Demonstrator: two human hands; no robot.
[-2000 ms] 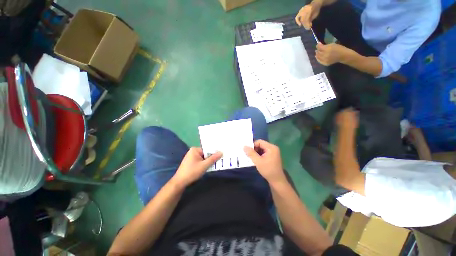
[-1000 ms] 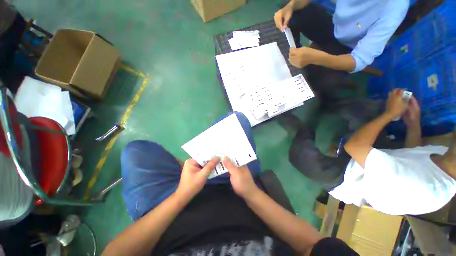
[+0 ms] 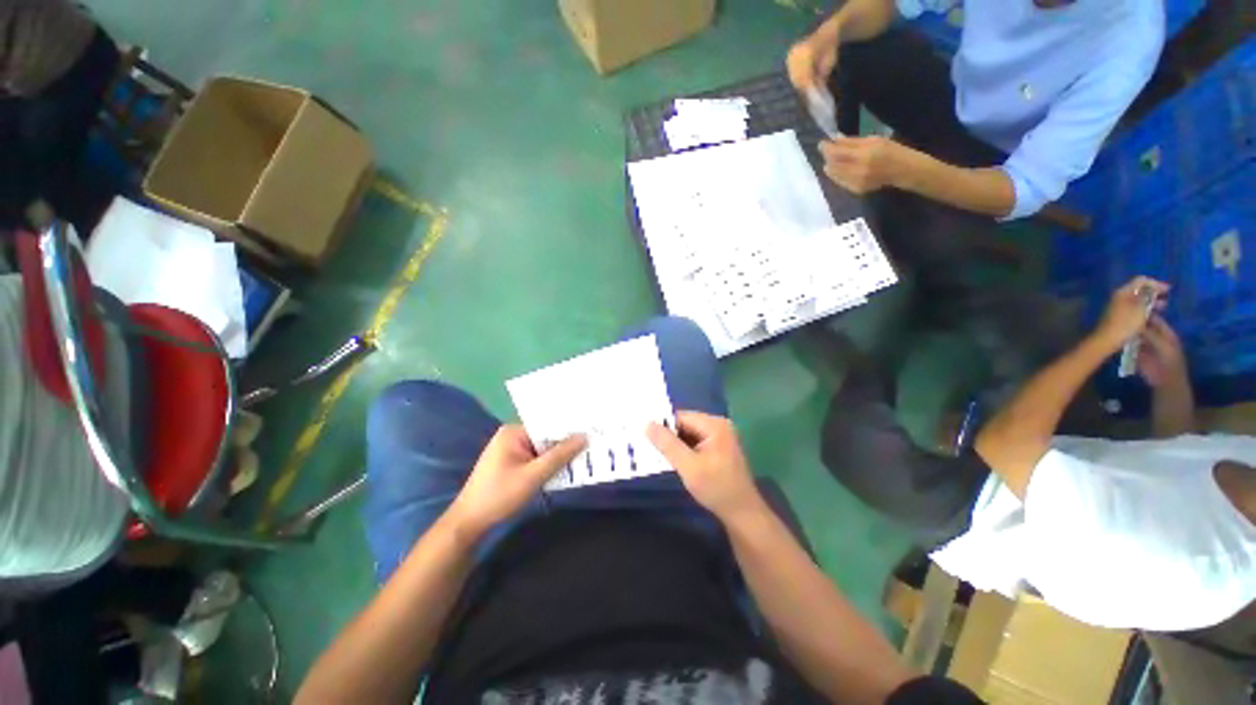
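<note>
A white printed sheet (image 3: 592, 406) is held flat above my lap, with a row of short black marks along its near edge. My left hand (image 3: 518, 475) holds its near left corner, thumb on top. My right hand (image 3: 700, 455) holds its right edge near the near corner, thumb on top. The fingers under the sheet are hidden. A stack of unfolded sheets (image 3: 744, 282) lies ahead to the right on a dark grid-topped surface (image 3: 647, 134). Small folded leaflets (image 3: 705, 123) lie at its far corner.
Two seated people at the right, in a blue shirt (image 3: 1054, 83) and a white shirt (image 3: 1157, 530), each hold a narrow white strip. An open carton (image 3: 310, 179) and red chair (image 3: 186, 400) stand left. Blue crates (image 3: 1171, 221) stand right; another carton (image 3: 641, 28) is at the top.
My hands have moved apart, from close together at the sheet's near corner to its two sides. The sheet has turned and now lies more level. The head view has shifted slightly.
</note>
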